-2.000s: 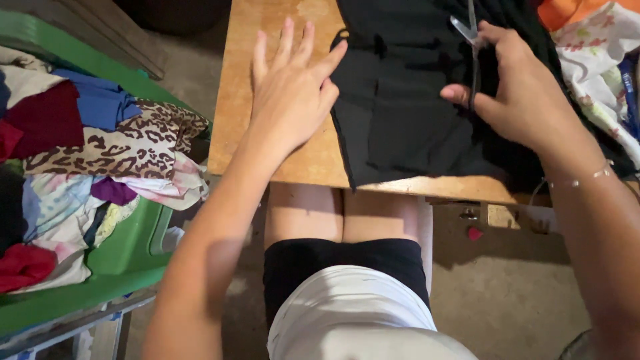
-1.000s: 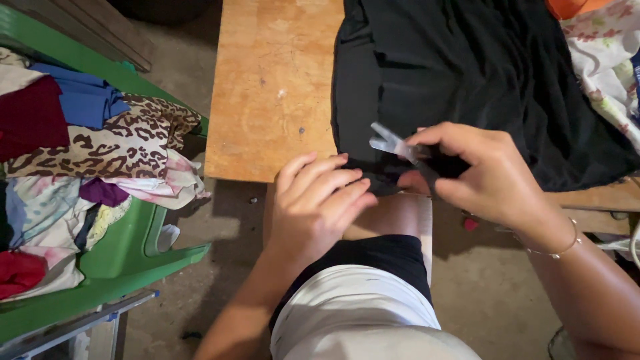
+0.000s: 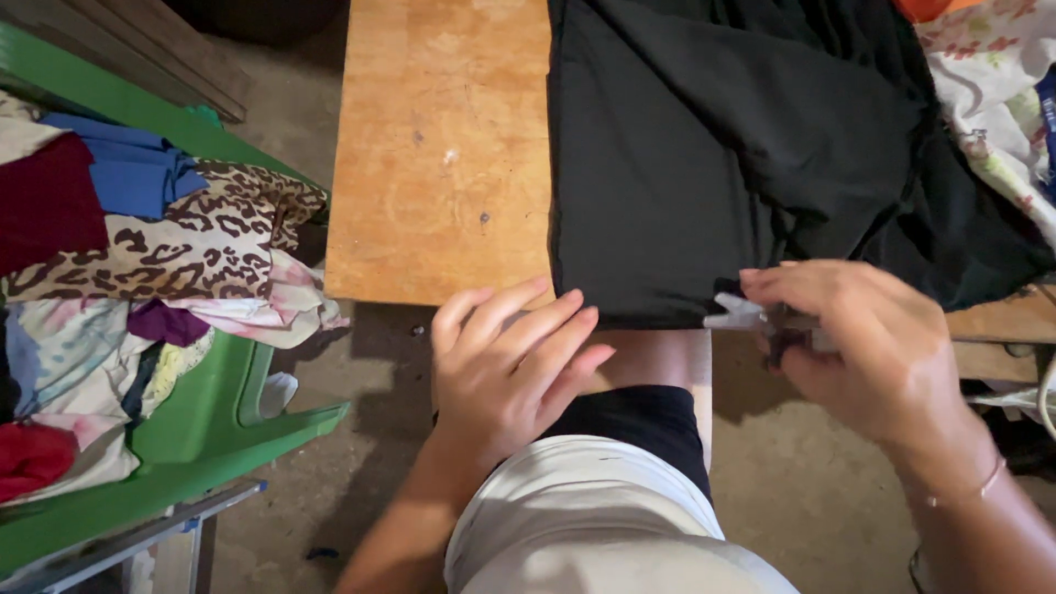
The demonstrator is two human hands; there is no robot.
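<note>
Black fabric [image 3: 652, 190] lies over the right part of a wooden table [image 3: 437, 165], its near edge at the table's front edge. My left hand [image 3: 511, 363] rests with spread fingers at the front edge, by the near left corner of the fabric, holding nothing that shows. In my right hand [image 3: 850, 346] is a small pair of scissors or thread snips [image 3: 734, 313], pointing left across the fabric's near edge. The fingers hide most of its handle, and its tips are blurred.
On the left a green plastic chair [image 3: 198, 421] holds a heap of cloths, among them a leopard-print cloth [image 3: 190, 256] and a blue cloth [image 3: 132, 169]. Floral fabric [image 3: 990, 82] lies at the right behind the black fabric. A metal frame [image 3: 157, 528] stands at the lower left.
Both hands have come down from farther up the table to its front edge. The black fabric has shifted and now lies smoother at its left part. The cutting tool remains in my right hand.
</note>
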